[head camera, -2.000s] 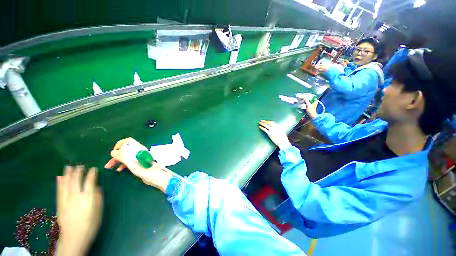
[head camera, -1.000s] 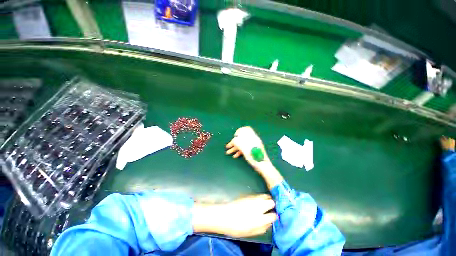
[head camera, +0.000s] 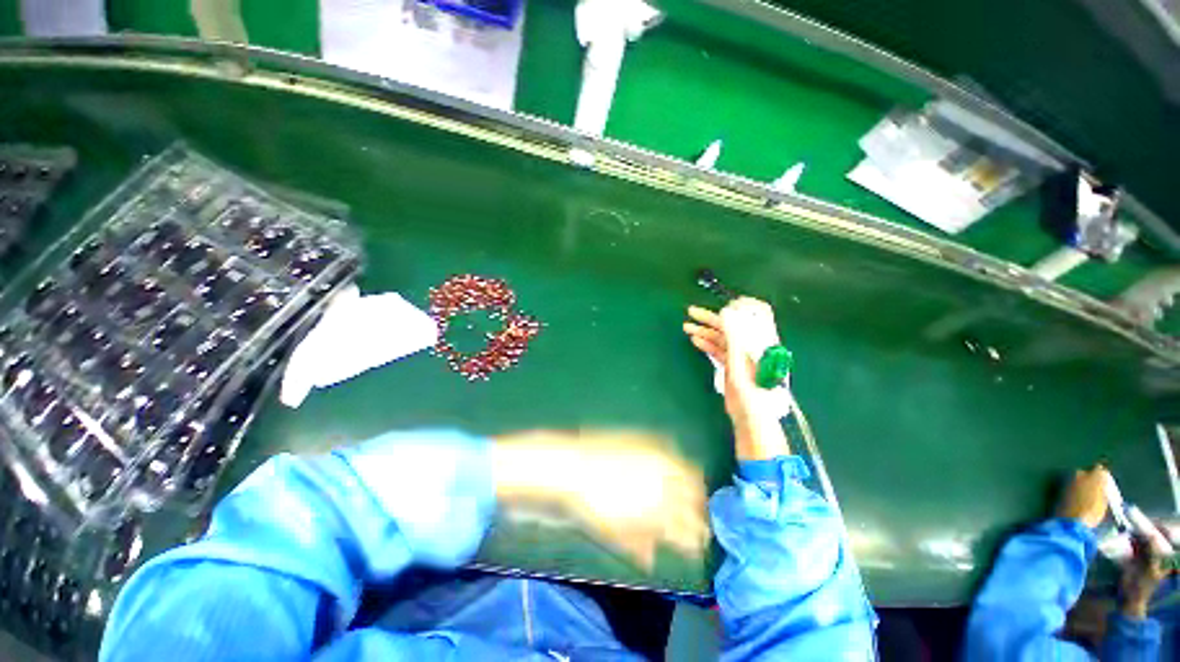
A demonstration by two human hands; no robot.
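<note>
My right hand (head camera: 740, 339) is right of centre and holds a whitish glue pen, mostly hidden by the hand, with a bright green rear fitting (head camera: 774, 367). A thin hose runs back over the forearm. A small dark unit (head camera: 708, 278) lies on the green belt just beyond my right fingertips. My left hand (head camera: 634, 498) is low in the centre and motion-blurred; its fingers cannot be made out. Tiny dark red parts (head camera: 515, 339) lie in a loose ring left of my hands.
A flat white wipe (head camera: 356, 339) lies between the red parts and stacked clear trays (head camera: 168, 291) of dark units at left. A metal rail (head camera: 427, 114) runs along the back. Another person's hand (head camera: 1084, 498) and blue sleeve are at lower right. Small bits (head camera: 986, 349) lie at right.
The view has shifted slightly. My right hand has moved right, close to the dark unit, and now covers the right wipe's place. My left hand is blurred. The other person's hands show more at right.
</note>
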